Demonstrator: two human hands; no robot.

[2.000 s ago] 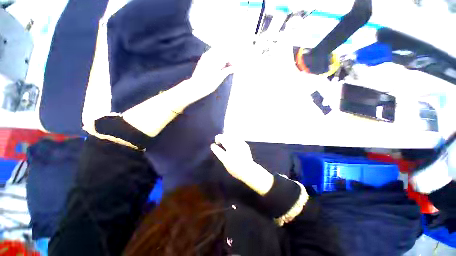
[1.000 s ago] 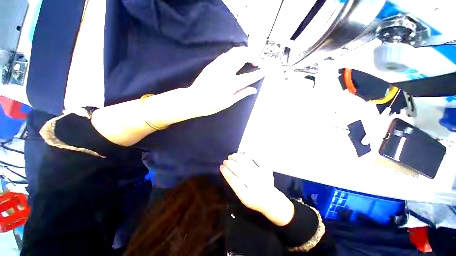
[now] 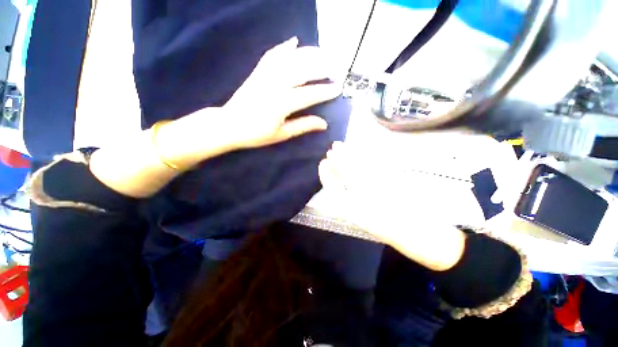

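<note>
The navy garment panel (image 3: 217, 51) lies on the white table and hangs over its front edge. My left hand (image 3: 281, 101) rests flat on the panel with its fingers spread, fingertips close to the presser foot and needle area (image 3: 359, 85). My right hand (image 3: 345, 179) is at the panel's right edge, near the table's front; its fingers are overexposed, and whether they pinch the cloth is unclear. The machine head is blurred and bright at the upper right.
A smartphone (image 3: 564, 203) and a dark scrap (image 3: 486, 193) lie on the table at the right. Another navy piece (image 3: 54, 81) lies at the far left. A red stool (image 3: 13, 293) stands on the floor at lower left. Long hair hangs in the lower middle.
The panel's near part has moved up toward the table. My right hand has moved up and forward to the panel's edge. The view has shifted closer to the machine.
</note>
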